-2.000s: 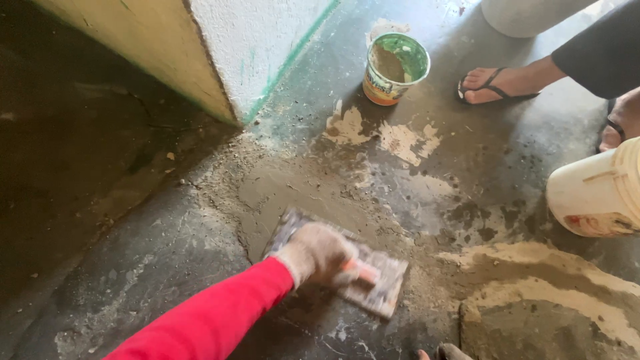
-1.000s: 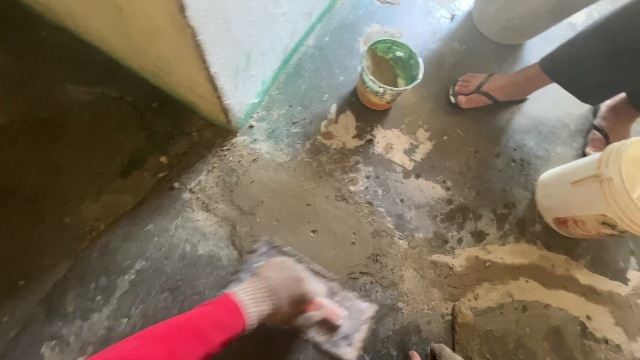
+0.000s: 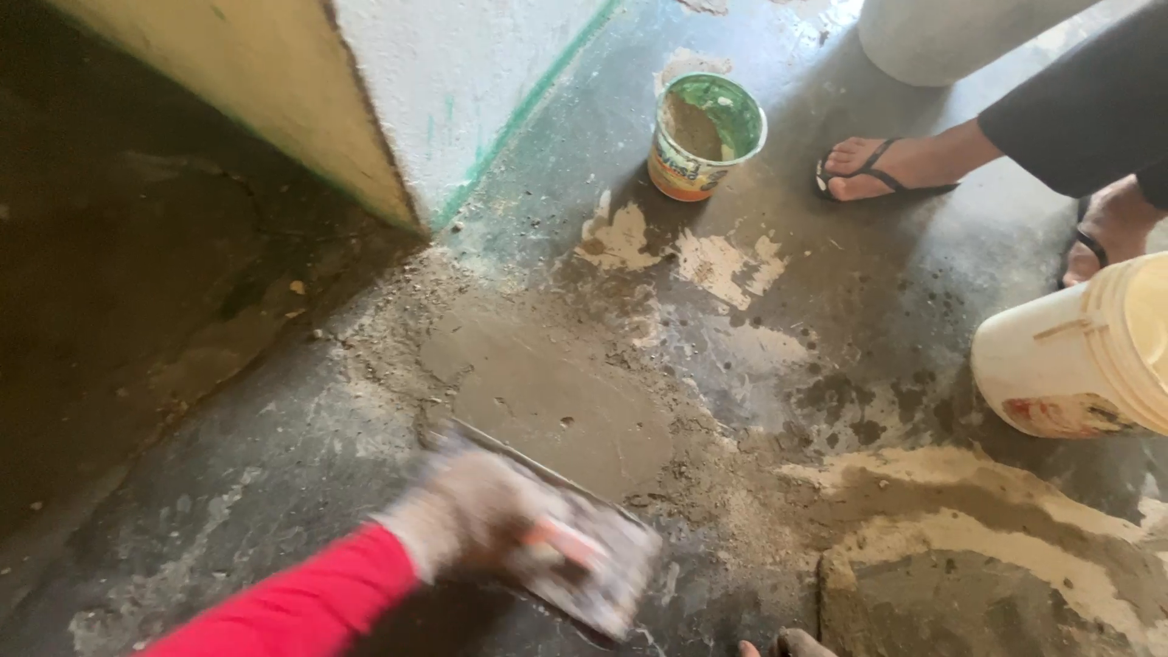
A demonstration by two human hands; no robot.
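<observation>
My left hand (image 3: 474, 511), in a pale knitted glove below a red sleeve, grips the orange handle (image 3: 568, 540) of a rectangular plastering trowel (image 3: 607, 570). Motion blurs both. The trowel's long upper edge lies along the lower-left side of a smoothed patch of wet mortar (image 3: 557, 392). Small pits and crumbs mark the patch and its rim. Only some fingers of my right hand (image 3: 798, 643) show at the bottom edge, near a mortar-smeared slab (image 3: 958, 602); what it holds is hidden.
A small green-rimmed tub (image 3: 675, 169) holds grey mortar. A white plastic bucket (image 3: 1040, 365) stands at right, a larger pale container (image 3: 940, 41) at top. Another person's foot in a flip-flop (image 3: 876, 169) is nearby. A wall corner (image 3: 415, 205) juts in at upper left.
My left hand and the trowel have moved left and down, off the lower part of the mortar patch, which now shows more fully.
</observation>
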